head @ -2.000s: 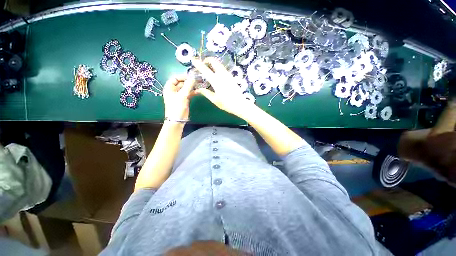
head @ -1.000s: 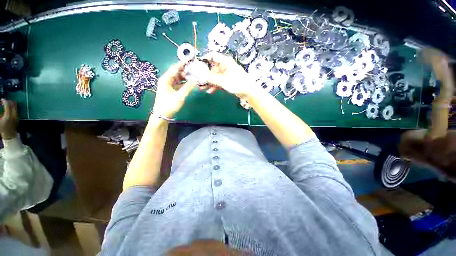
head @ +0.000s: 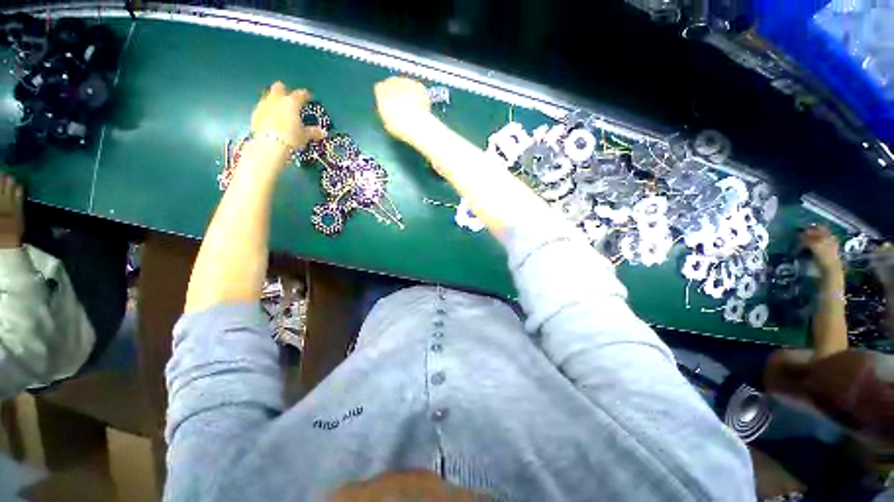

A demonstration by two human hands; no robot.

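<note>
Dark rings edged with pale dots [head: 334, 184] lie in a cluster on the green bench. My left hand [head: 281, 116] is at the cluster's upper left, its fingers beside or on the top ring [head: 314, 118]; a grip cannot be made out. My right hand [head: 402, 104] is beyond the cluster, next to a small translucent part [head: 438, 95]; its fingertips are blurred and what they hold cannot be told. A large pile of white and grey ring assemblies [head: 642, 211] lies to the right, partly behind my right forearm. One white ring [head: 471, 215] lies beside that forearm.
An orange-and-white lead bundle [head: 231, 163] is partly hidden by my left forearm. Black parts [head: 64, 88] lie at the far left. A metal rail [head: 392, 61] edges the bench; a blue bin [head: 809, 59] is beyond. Other workers' hands [head: 10, 208] show at both sides.
The view has turned and tilted. My hands have parted: the left moved to the dark rings, the right to the translucent part. The pale piece held between them is no longer seen there.
</note>
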